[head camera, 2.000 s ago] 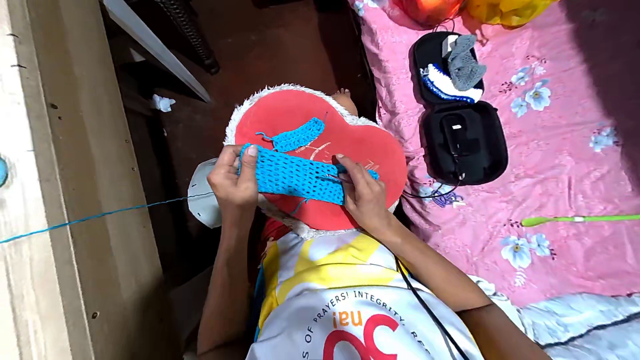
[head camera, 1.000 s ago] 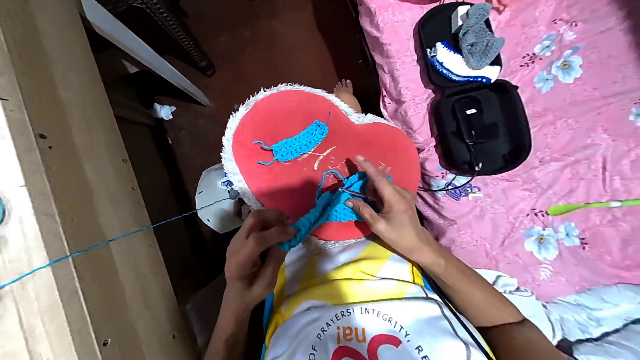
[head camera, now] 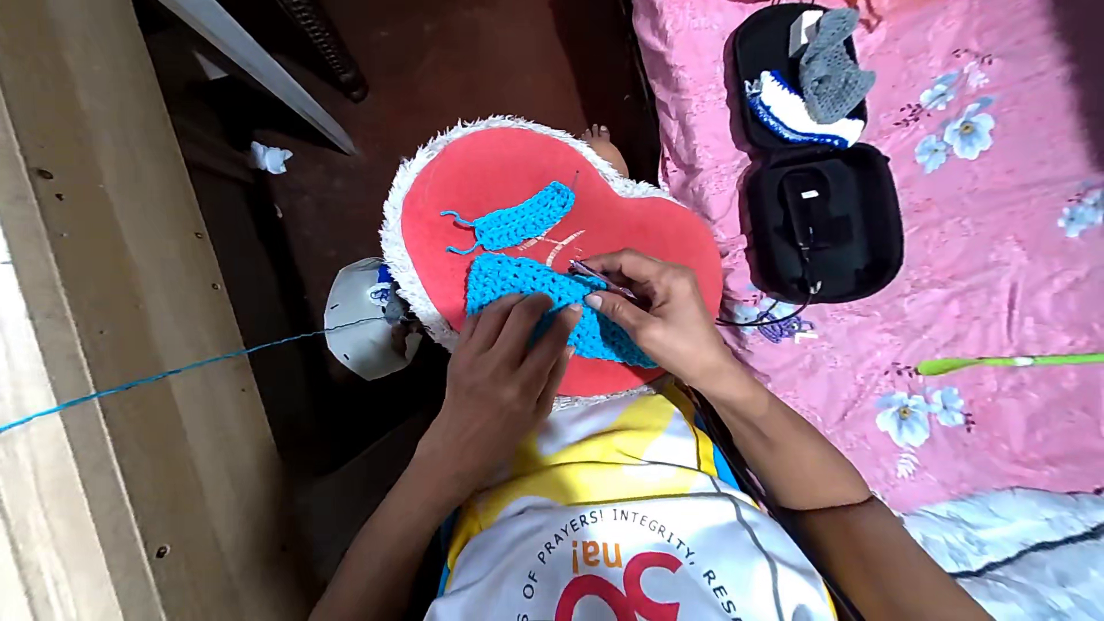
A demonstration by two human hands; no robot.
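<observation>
A blue crocheted panel (head camera: 517,280) lies over a red heart-shaped cushion (head camera: 681,246) with a white shaggy edge, on my lap. My left hand (head camera: 509,362) rests on the panel's lower left part, fingers bent over it. With thumb and index finger my right hand (head camera: 660,306) pinches a crochet hook (head camera: 604,278) at the panel's upper right edge; the hook's tip points up and left. Above the panel, a smaller blue crocheted strip (head camera: 524,218) with two loose tails lies flat on the cushion. Whether the yarn loop is on the hook is too small to tell.
Blue yarn (head camera: 181,369) stretches left across a wooden board (head camera: 147,345) from near a whitish container (head camera: 366,319). On the pink flowered cloth (head camera: 949,259) at right lie an open black case (head camera: 893,224), gray crochet work (head camera: 835,73), a white-and-blue piece (head camera: 789,110) and a green stick-like item (head camera: 1018,362).
The blue panel, bunched between my hands a second ago, now lies spread on the cushion. My left hand has moved from the cushion's lower left edge onto the panel.
</observation>
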